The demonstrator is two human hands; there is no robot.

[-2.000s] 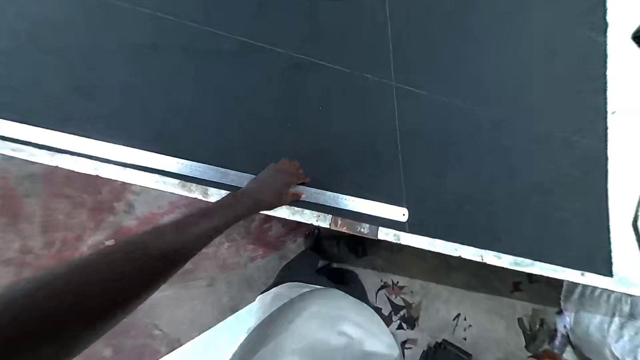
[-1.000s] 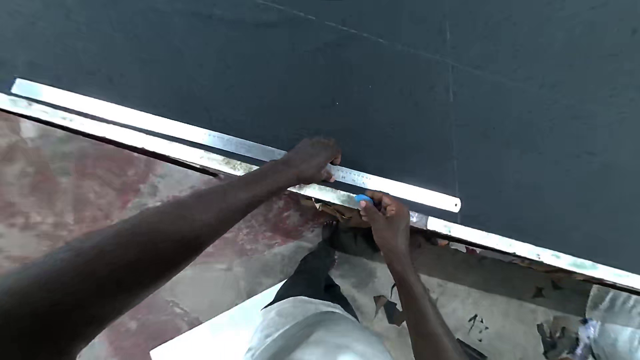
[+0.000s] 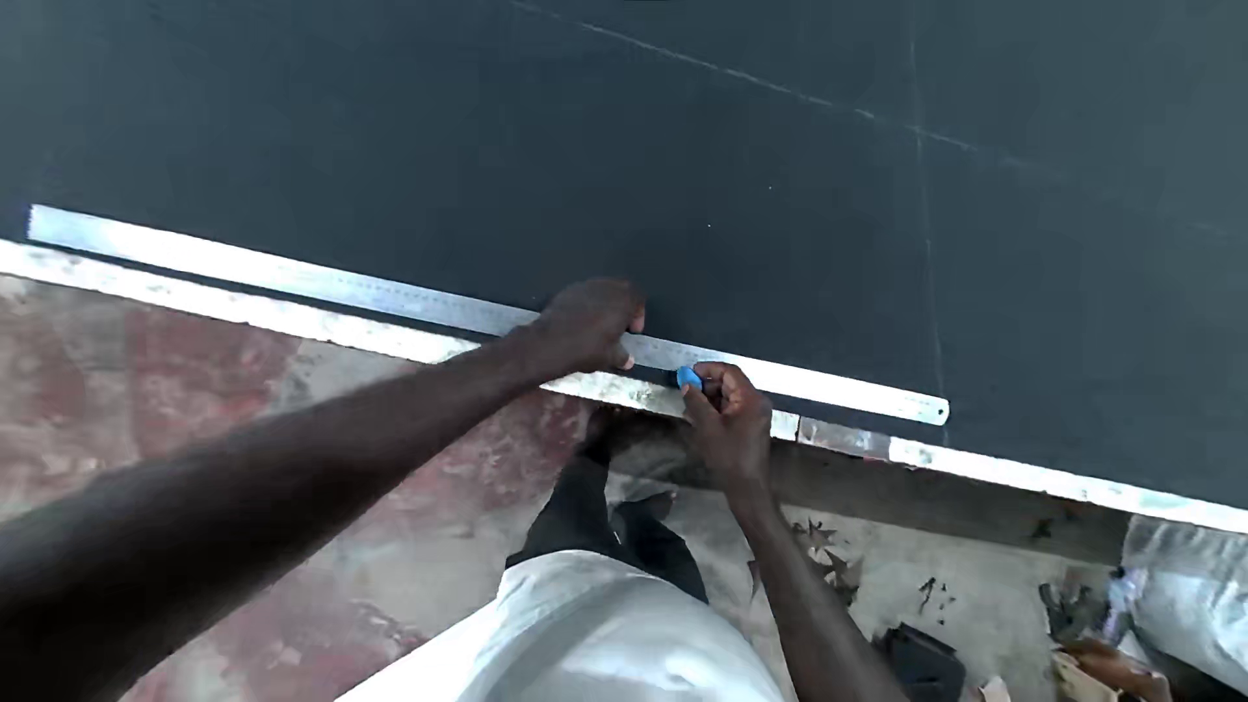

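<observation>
A long metal ruler (image 3: 390, 295) lies along the near edge of a large dark sheet (image 3: 468, 146), its holed end at the right. Across the ruler's middle rests my left hand (image 3: 590, 322), pressing on it, thumb at its near side. Just to the right, my right hand (image 3: 729, 400) pinches a small blue piece (image 3: 688, 377), which looks like chalk, close to the ruler's near edge. Thin pale lines (image 3: 741, 76) cross on the sheet, one running slantwise and one running away from the ruler's right end.
The table's pale, worn edge (image 3: 1014, 474) runs just below the sheet. Dark scraps (image 3: 829, 565) and a black object (image 3: 921, 663) lie on the floor. A whitish sack-like cloth (image 3: 1189, 575) is at the lower right. The floor at left has red patches (image 3: 205, 390).
My right hand, out of view two seconds ago, has come in beside the left with the blue piece. My left hand stays on the ruler, whose left end now shows.
</observation>
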